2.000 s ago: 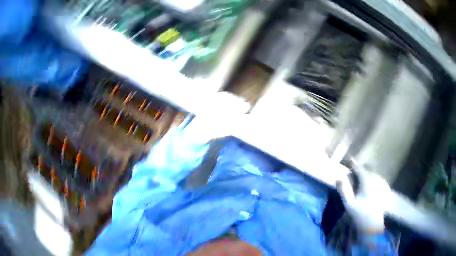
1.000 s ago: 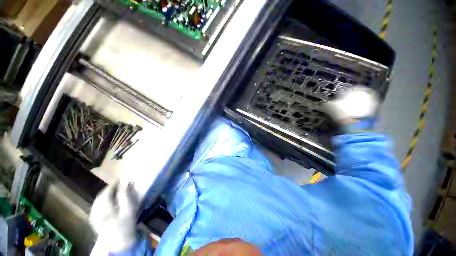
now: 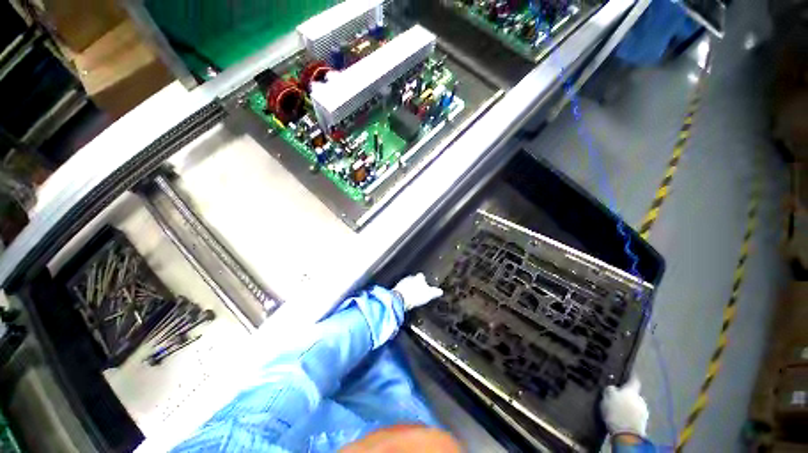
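Observation:
An empty black soldering pallet (image 3: 532,311) with irregular cut-outs and silver edge strips lies over a large black bin or cart (image 3: 634,242) beside the line. My left hand (image 3: 416,290), in a white glove, is at the pallet's left edge with its fingers on the rim. My right hand (image 3: 625,409), also gloved, grips the pallet's edge at the lower right. The fingers under the rim are hidden at both hands.
A green board (image 3: 390,124) with silver heat sinks sits in a pallet on the line. Another board (image 3: 523,19) is at the top. A black tray (image 3: 111,292) of metal pins and a rail (image 3: 213,252) lie left. A blue cord (image 3: 580,115) hangs across the right.
My left hand has moved from beside the pin tray to the pallet's left edge. My right hand has moved from over the pallet to its lower right edge. The view has shifted.

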